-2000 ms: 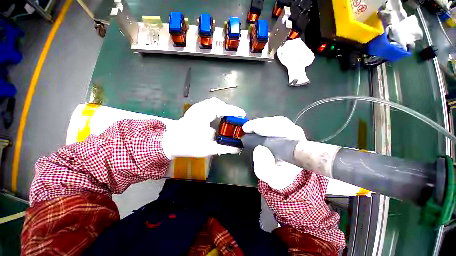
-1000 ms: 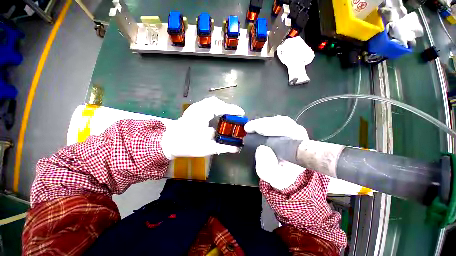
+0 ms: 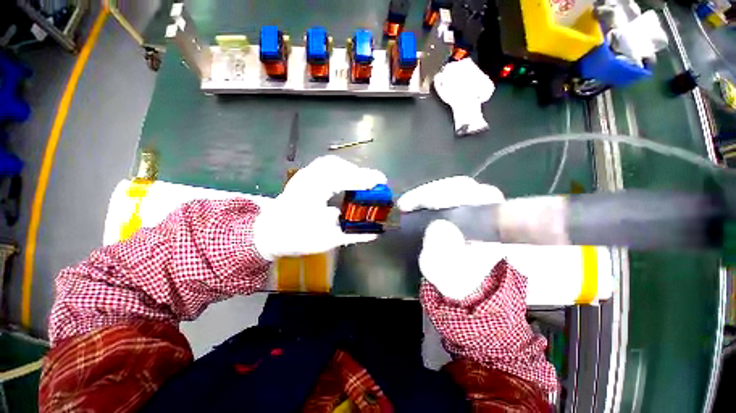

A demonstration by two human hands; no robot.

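Note:
My left hand (image 3: 311, 214), in a white glove, holds a coil component (image 3: 367, 210) with bright blue ends and orange-copper windings, its windings facing up. My right hand (image 3: 456, 242), also gloved in white, grips the front end of a long grey-black dispensing syringe (image 3: 637, 218) with a pale band. The syringe is blurred and lies nearly level, pointing left at the coil. Its tip is too unclear to tell whether it touches the coil. A silver-white carrier fixture (image 3: 323, 86) at the back holds several blue-topped coils; its leftmost seat is empty.
A thin dark tool (image 3: 293, 137) and a pale stick (image 3: 351, 144) lie on the green mat. A white cloth or glove (image 3: 466, 93) lies right of the fixture. Yellow bin (image 3: 557, 36) and blue bin (image 3: 613, 68) stand back right. A clear hose (image 3: 557, 139) curves rightward. White armrests (image 3: 557, 270) line the front edge.
The syringe's rear end has swung up, away from me, making it more level. The coil has tipped slightly in my left hand, showing more blue top. The whole view has shifted a little.

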